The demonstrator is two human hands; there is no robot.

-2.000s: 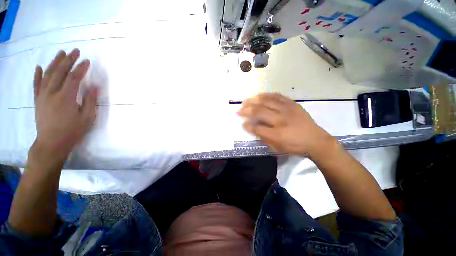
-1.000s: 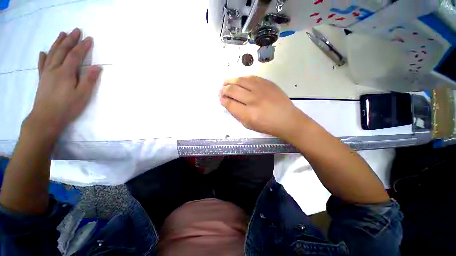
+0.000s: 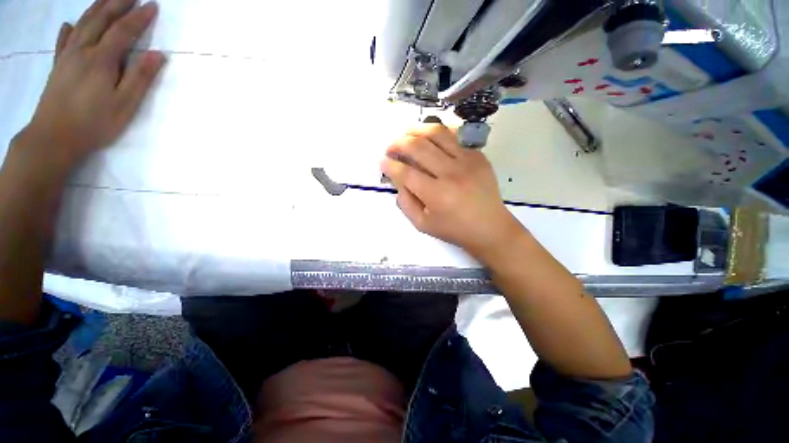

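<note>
A white fabric panel (image 3: 199, 130) with thin dark seam lines covers the left part of the table and hangs over its front edge. My left hand (image 3: 97, 82) lies flat on it at the upper left, fingers apart, holding nothing. My right hand (image 3: 445, 186) is just in front of the presser foot (image 3: 422, 89), fingers curled together; whether they pinch the cloth edge is hidden. The sewing machine head (image 3: 528, 52) is at the upper right. A grey curved piece (image 3: 328, 181) shows at the left end of the bed's dark line.
A slim silver tool (image 3: 571, 125) lies on the cream machine bed (image 3: 536, 164). A black smartphone (image 3: 655, 234) and a tan block (image 3: 747, 246) are at the right. A tape measure strip (image 3: 389, 278) runs along the front edge.
My left hand has moved up and left across the table. My right hand has come nearer the presser foot and now partly covers the round dark spot. The grey curved piece has become visible.
</note>
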